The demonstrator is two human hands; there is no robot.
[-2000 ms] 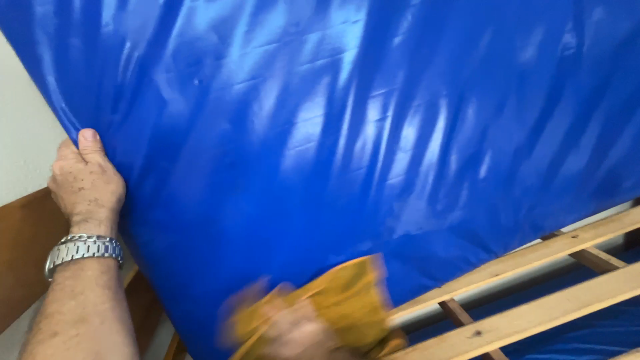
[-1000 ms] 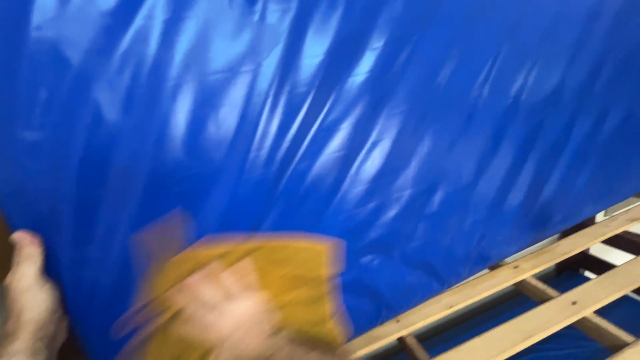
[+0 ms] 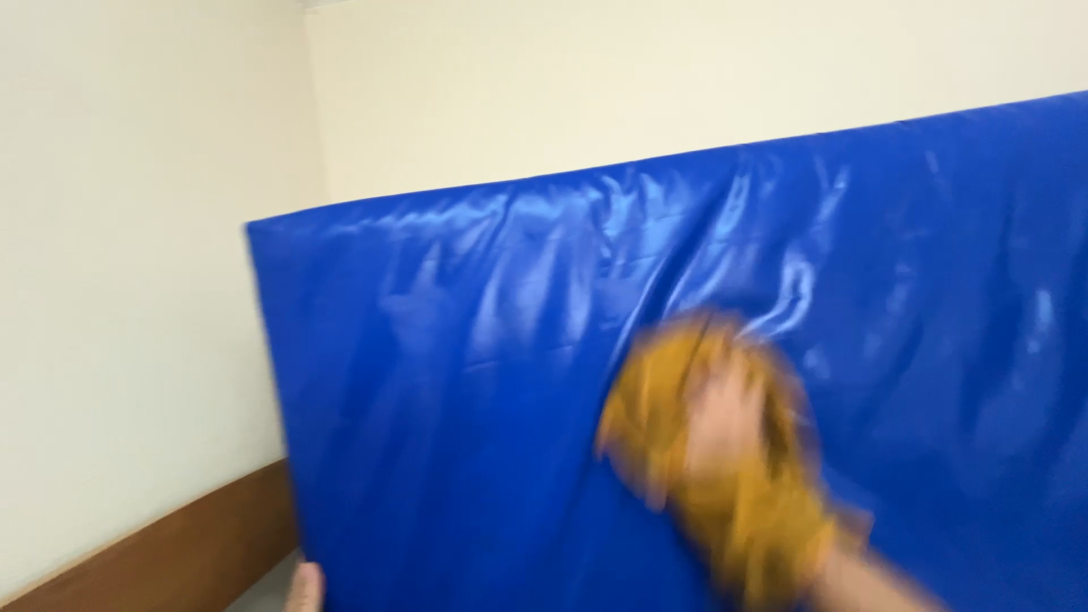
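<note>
A mattress with a shiny blue cover point(image 3: 425, 442) stands tilted up on its side and fills much of the view, its surface creased. My right hand point(image 3: 727, 416), blurred by motion, presses a mustard-yellow cloth point(image 3: 654, 399) against the mattress face; part of the cloth hangs over the wrist. At the bottom left, my left hand point(image 3: 306, 586) shows only a fingertip or thumb at the mattress's left edge. The rest of that hand is out of view.
A brown wooden board point(image 3: 195, 527), part of the bed frame, runs along the left wall point(image 3: 136, 280). Behind the mattress's top edge rises a cream wall point(image 3: 595, 76), meeting the left one in a corner.
The view has tilted up, so the slats seen earlier are out of frame. My right hand has moved with the cloth from low on the blue cover to higher up it.
</note>
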